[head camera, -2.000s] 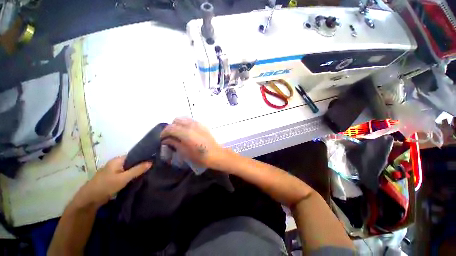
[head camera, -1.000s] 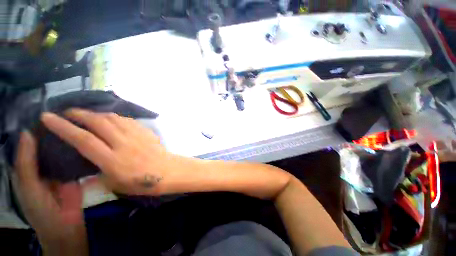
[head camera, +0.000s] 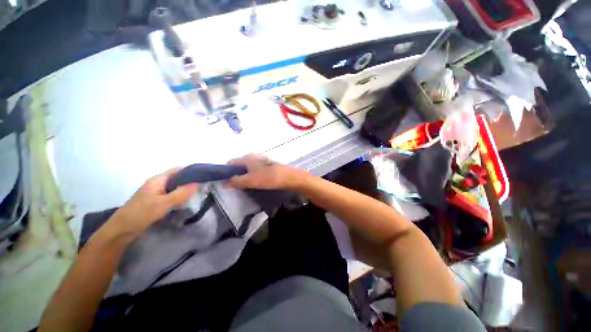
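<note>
A garment panel (head camera: 172, 240) lies over my lap and the table's front edge, its pale grey wrong side showing, with dark narrow bands across it. Its dark upper edge is folded over between my hands. My left hand (head camera: 146, 204) grips the fold's left end, fingers on top. My right hand (head camera: 262, 175) grips the right end. A dark slit or strip runs down the pale cloth below my right hand. The presser foot and needle area (head camera: 220, 107) of the white sewing machine (head camera: 278, 65) is beyond the cloth, not touching it.
Scissors with red and yellow-orange handles (head camera: 299, 111) and a slim dark tool (head camera: 338, 113) lie before the machine. An offcuts box (head camera: 496, 227) with scraps and red packaging is at right. A yellowish strip (head camera: 44, 162) and blurred layered cloth (head camera: 11, 188) are at left.
The view has turned right. My hands have come back from the far left to the front of the table. The panel now shows its pale side, and both hands hold its upper edge.
</note>
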